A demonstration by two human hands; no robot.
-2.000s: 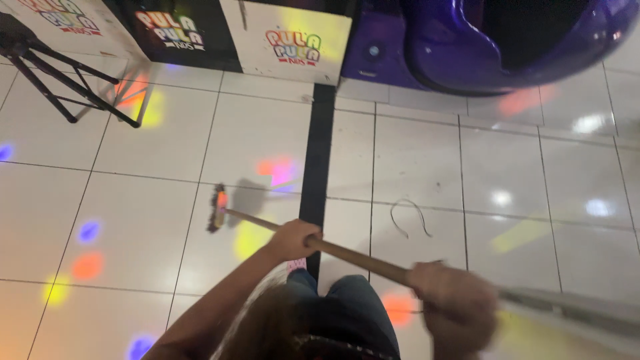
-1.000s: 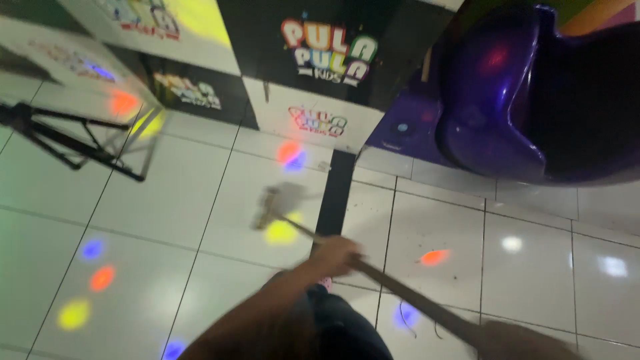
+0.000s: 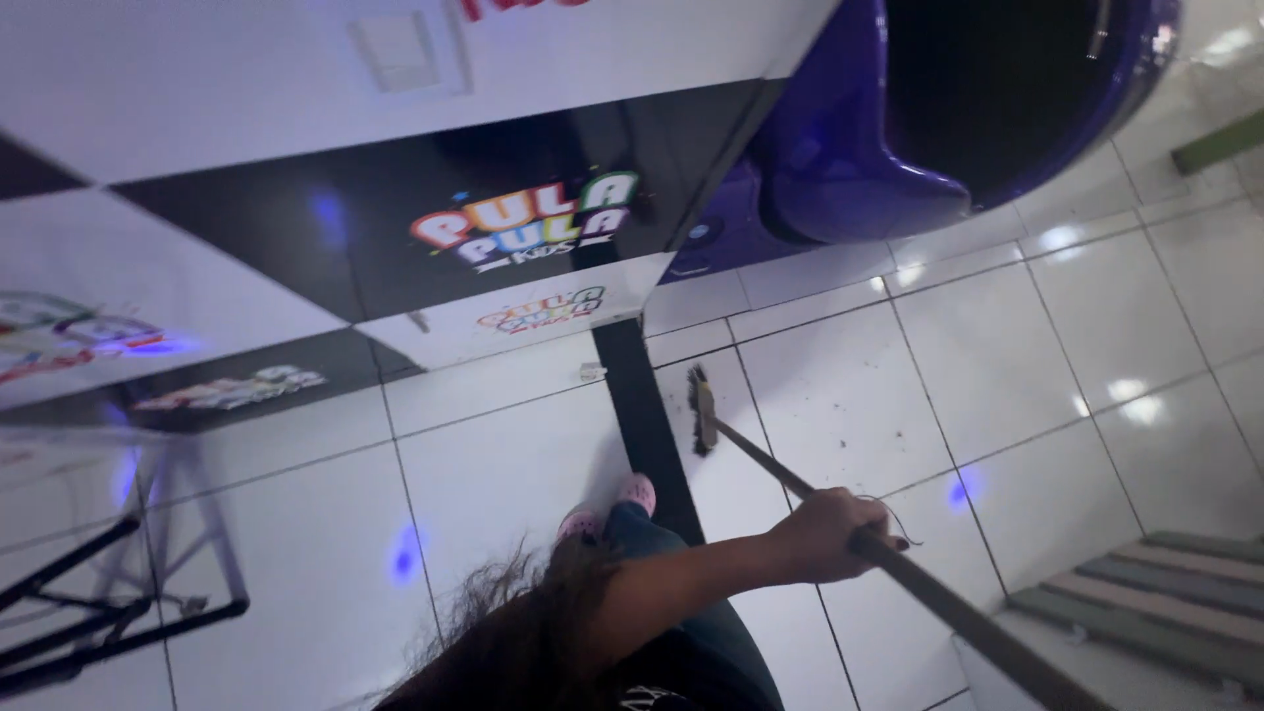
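Note:
My left hand (image 3: 831, 535) is closed around the long handle of a broom (image 3: 973, 622), with my forearm reaching across in front of my body. The broom's bristled head (image 3: 702, 410) rests on the white tiles just right of a dark floor strip (image 3: 642, 425). Small dark bits of debris (image 3: 842, 443) lie on the tiles to the right of the head. A thin curved strand (image 3: 901, 521) shows on the floor by my fingers. The handle runs out of the frame at the lower right, and my right hand is not in view.
Printed panels (image 3: 533, 227) stand ahead, with a small pale object (image 3: 591, 371) at their base. A glossy purple ride or seat (image 3: 829, 168) is at the upper right. Black stand legs (image 3: 118, 612) are at the lower left, a slatted striped item (image 3: 1155, 602) at the lower right.
The broom head has moved from the tiles left of the dark strip to those right of it. My right hand has left the view. The view has shifted.

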